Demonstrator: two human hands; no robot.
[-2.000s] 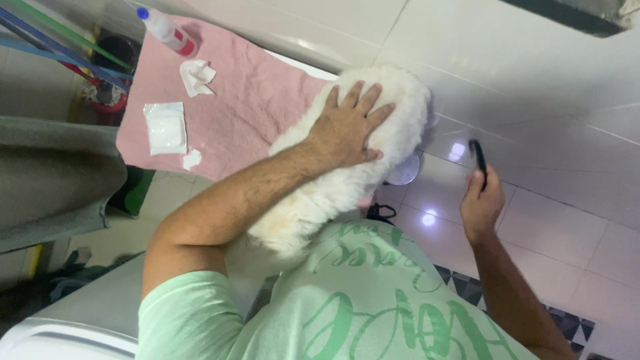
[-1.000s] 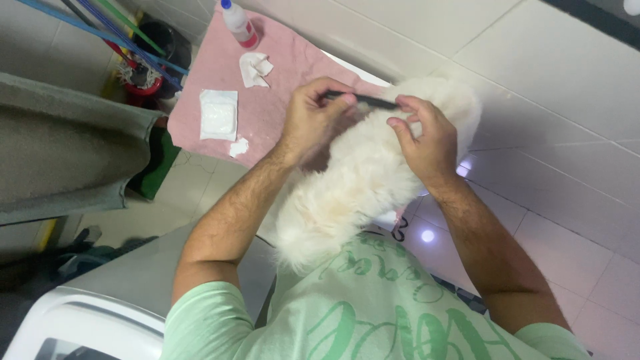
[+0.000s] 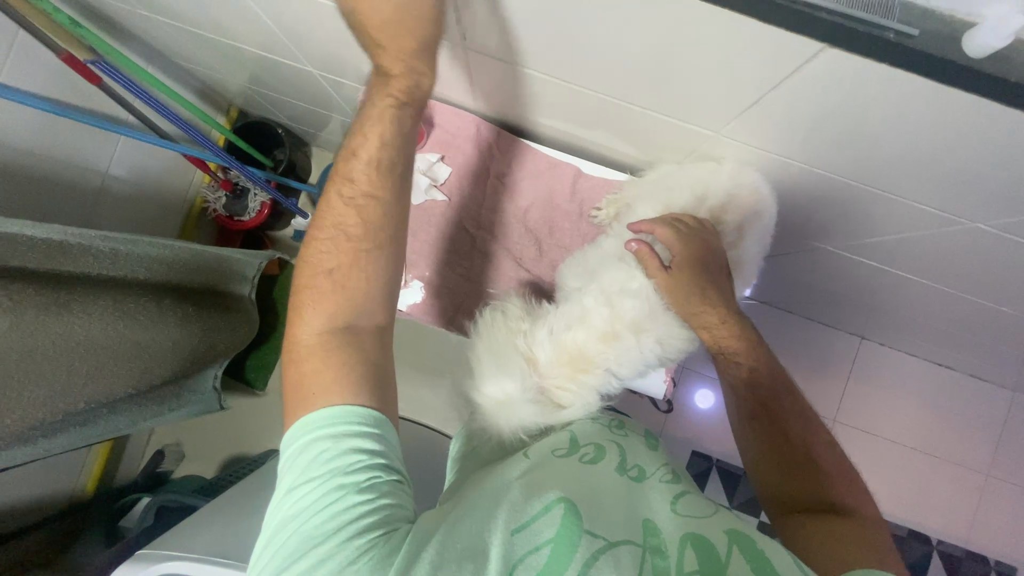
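Observation:
A white, fluffy animal, apparently a dog [image 3: 592, 336], is on a pink towel [image 3: 512, 216], with one end against the green T-shirt [image 3: 592, 496]. My right hand [image 3: 680, 260] rests on its fur, fingers apart and slightly curled, with no tool seen in it. My left arm reaches up past the towel. Only the wrist and back of my left hand [image 3: 394, 28] show at the top edge; its fingers are out of frame, so what it holds cannot be told. A crumpled white tissue [image 3: 430, 178] lies on the towel, and a small white piece [image 3: 411, 294] is near its lower edge.
A tiled wall [image 3: 624, 72] runs behind the towel. On a dark ledge [image 3: 768, 16] at the upper right lie a metal comb [image 3: 868, 11] and a white object [image 3: 992, 32]. Mop and broom handles [image 3: 152, 96], a black bucket [image 3: 268, 148] and a grey washboard-like basin [image 3: 120, 320] stand left.
My hands held a slim black tool between them over the animal; it is no longer seen. My left hand has moved up to the top edge, and my right hand has come down onto the fur.

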